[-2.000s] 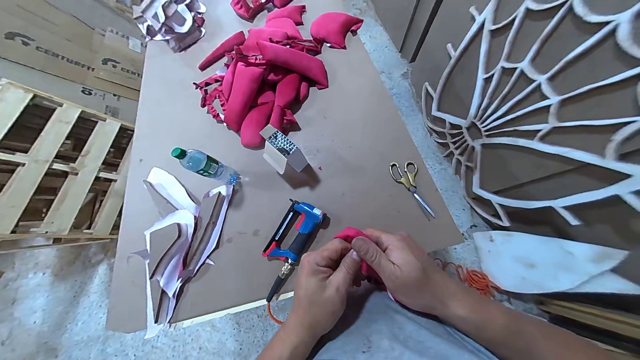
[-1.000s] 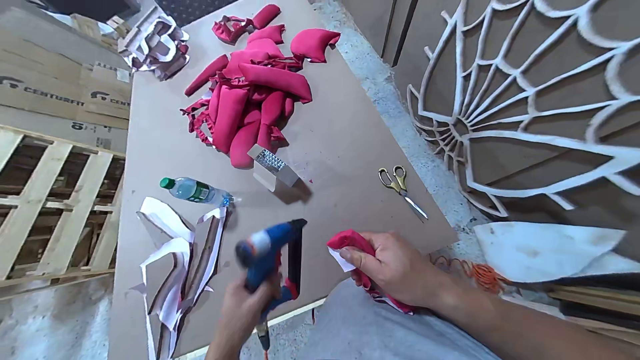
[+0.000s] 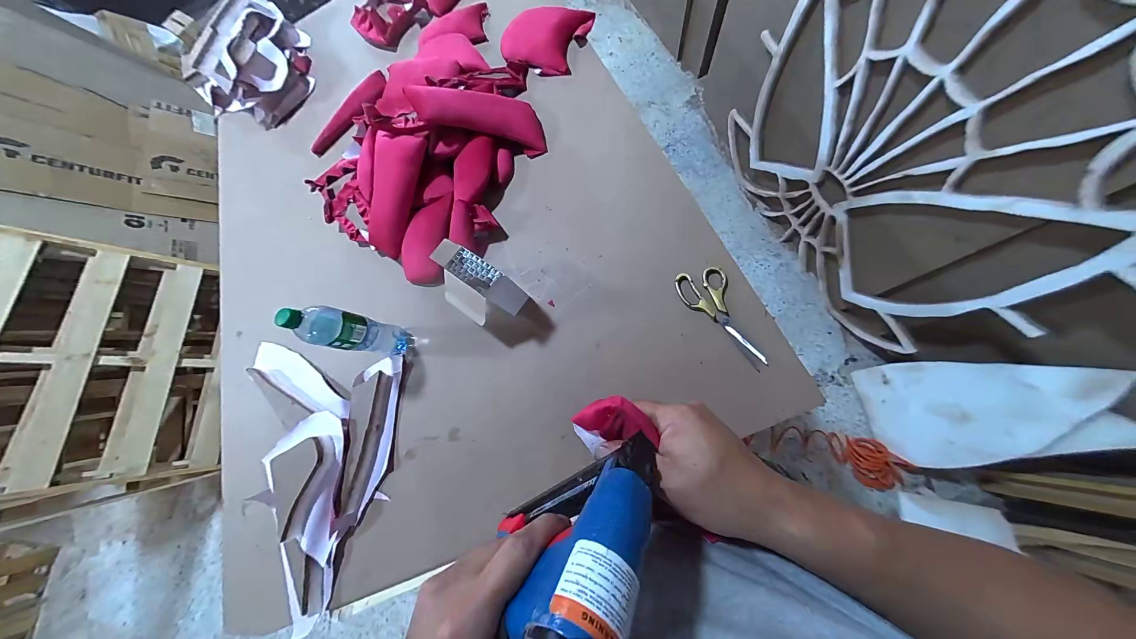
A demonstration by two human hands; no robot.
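My left hand grips a blue pneumatic staple gun near the table's front edge. The gun's black nose meets a red fabric-covered piece with a white underside, held by my right hand. The nose partly hides where the two meet. An opened box of staples stands farther up the table, below a pile of red padded pieces. Gold-handled scissors lie at the right, blades toward the table's edge.
A plastic bottle lies at the left above white-edged cut pieces. Another bundle of such pieces sits at the top left. A wooden pallet stands left of the table. A web-shaped frame and a coiled orange hose are at the right.
Two seconds ago both hands were on the red piece and the staple gun lay on the table. One second ago my left hand held the gun raised; now its nose is at the red piece.
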